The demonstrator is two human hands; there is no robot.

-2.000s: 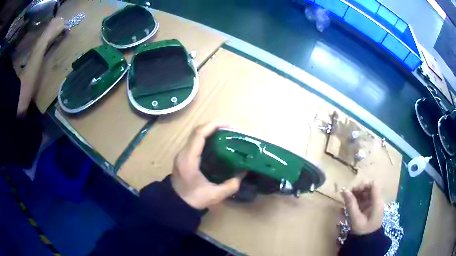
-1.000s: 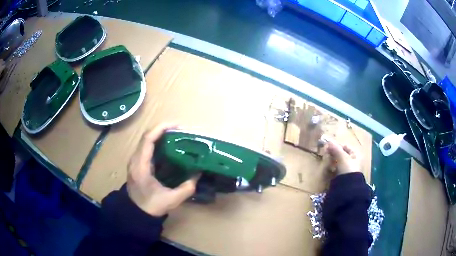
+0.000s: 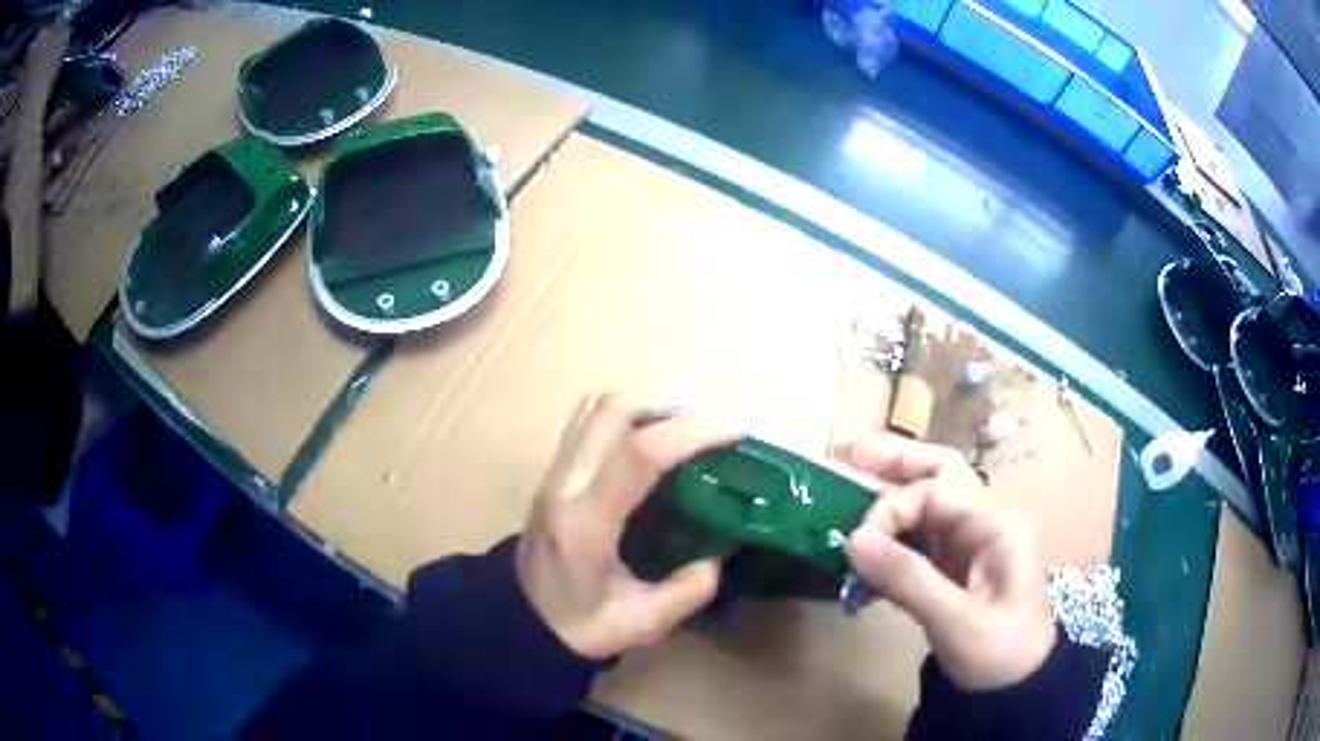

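Note:
My left hand grips a glossy dark green housing by its left end, fingers over the back and thumb at the front. The housing is held tilted above the cardboard. My right hand is at the housing's right end, thumb and forefinger pinched together at its edge beside a small silvery fitting. Whether the fingertips hold a fitting is hidden. The right hand covers much of that end.
Three green housings lie on cardboard at the left. A brown stained block lies beyond my right hand. A heap of silvery fittings is at the right, near a white ring. Blue bins stand behind. Another person's arm shows far left.
My right hand has moved left from the stained block to the housing's right end and now touches it. My left hand keeps its hold. The camera view has shifted.

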